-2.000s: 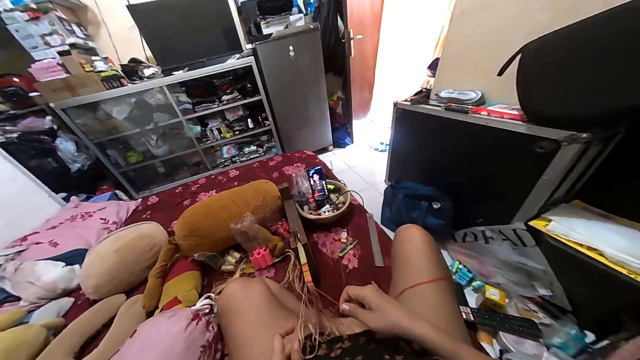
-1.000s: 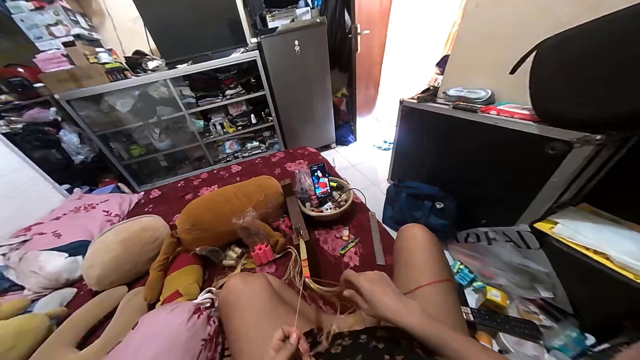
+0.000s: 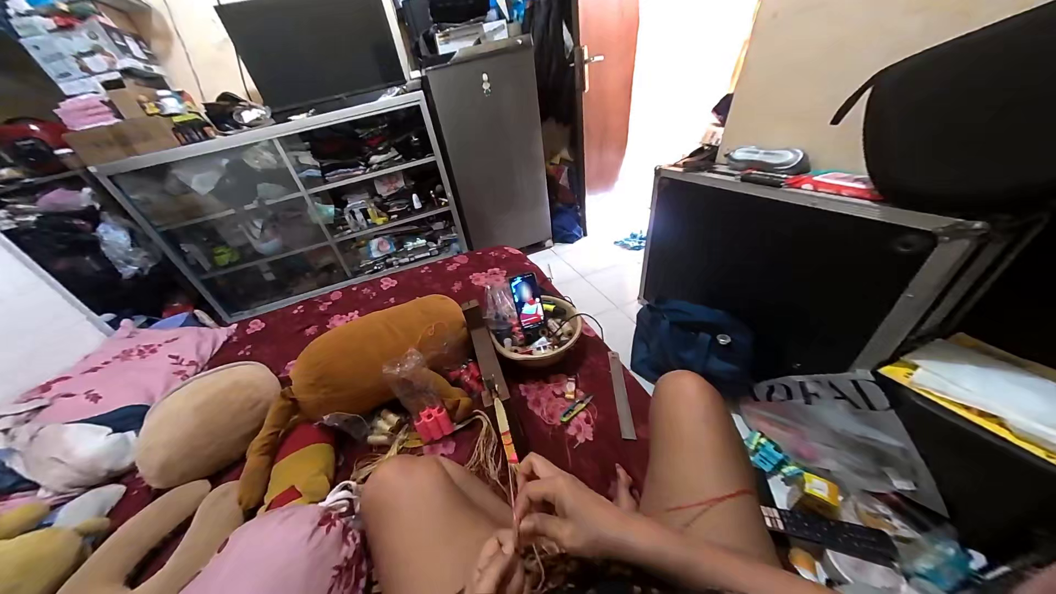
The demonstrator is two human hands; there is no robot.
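My right hand (image 3: pixel 561 507) pinches strands of thin cord (image 3: pixel 513 495) at the near end of a narrow wooden board (image 3: pixel 488 351). Just below it, my left hand (image 3: pixel 497 561) has its fingers closed on the lower part of the same strands. A yellow and red banded piece (image 3: pixel 504 429) lies along the board, in line with the cord. Loose tan cords (image 3: pixel 487 450) hang beside it on the left. Pink plastic spools (image 3: pixel 434 422) and a clear plastic bag (image 3: pixel 412 379) lie left of the board. A flat metal ruler (image 3: pixel 622 396) rests on the right.
A basket (image 3: pixel 536 359) of small items holds a lit phone (image 3: pixel 526 301) beyond the board. A small cutter (image 3: pixel 576 409) lies on the red flowered bedspread (image 3: pixel 553 396). An orange bolster (image 3: pixel 379 355) is at the left, a blue bag (image 3: pixel 693 342) on the floor at the right.
My right hand has moved left, close to my left hand and the board's near end. In the frame before, the two hands were farther apart.
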